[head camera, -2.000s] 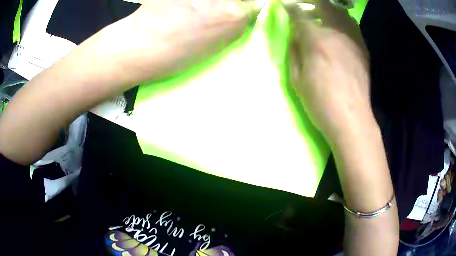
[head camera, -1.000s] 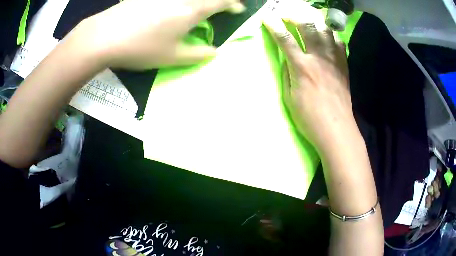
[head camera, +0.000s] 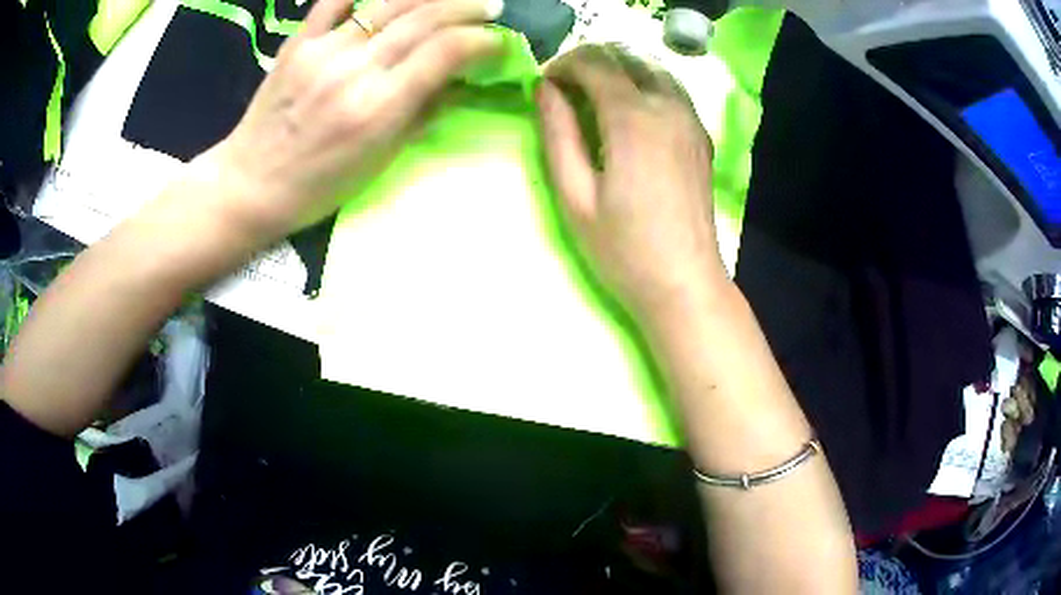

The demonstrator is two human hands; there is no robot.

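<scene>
The neon panel (head camera: 465, 279), glaring almost white with yellow-green edges, lies in front of me over the table and dark cloth. My left hand (head camera: 349, 99) is at its upper left edge, fingers bent over the neon fabric near the top. My right hand (head camera: 628, 163) is at its upper right edge, with thumb and fingers pinching a raised neon fold. A black panel (head camera: 861, 256) lies to the right, with a neon strip along its left side. The fingertips of both hands are partly blurred by glare.
The sewing machine (head camera: 849, 26) stands at the upper right, with a blue-lit screen (head camera: 1015, 137). A round knob (head camera: 688, 30) is just above my right hand. A black piece (head camera: 198, 87) lies at upper left on the white table (head camera: 82, 174). Plastic bags hang at left.
My right hand has moved left with the neon edge. My left hand has shifted left and now bends over the top edge. More of the machine and its screen shows.
</scene>
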